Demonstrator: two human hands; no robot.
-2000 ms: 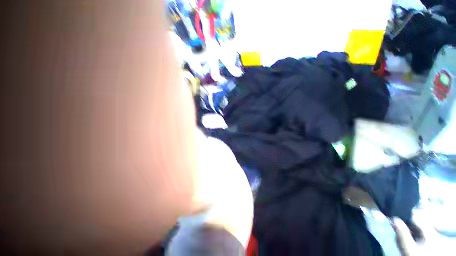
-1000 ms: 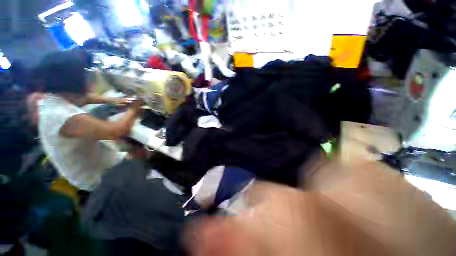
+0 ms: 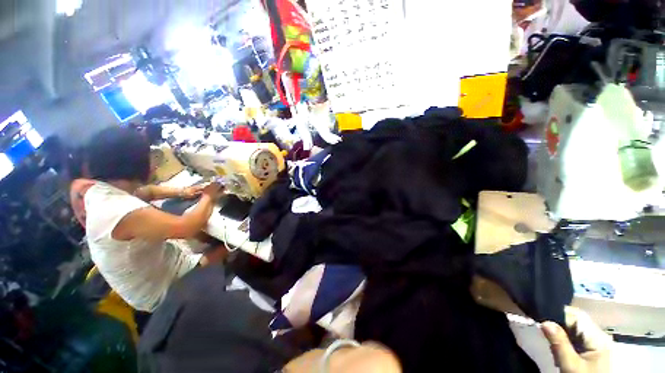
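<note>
A small black cloth piece (image 3: pixel 531 273) lies over the edge of the sewing machine's bed (image 3: pixel 508 218) at the right. My right hand (image 3: pixel 583 344), at the lower right and cut off by the bottom edge, pinches the cloth's near corner between thumb and finger. My left hand (image 3: pixel 354 358) shows only in part at the bottom centre, with a pale bangle around the wrist; its fingers are not clear and its grip cannot be told. A large heap of black garments (image 3: pixel 430 167) lies left of the bed, with neon green bits (image 3: pixel 464 222) at its side.
The grey machine head (image 3: pixel 565 138) stands at the right with a pale green-white rounded thing (image 3: pixel 636 164) on it. Blue-and-white cloth (image 3: pixel 328 295) lies by the heap. At left a person in a white top (image 3: pixel 135 240) works at another cream machine (image 3: pixel 248 166). Yellow patches edge the white wall sheet.
The large blurred hand has left the foreground; my left hand is now low at the bottom centre. My right hand shows at the cloth's corner. The view has shifted, showing more of the left side.
</note>
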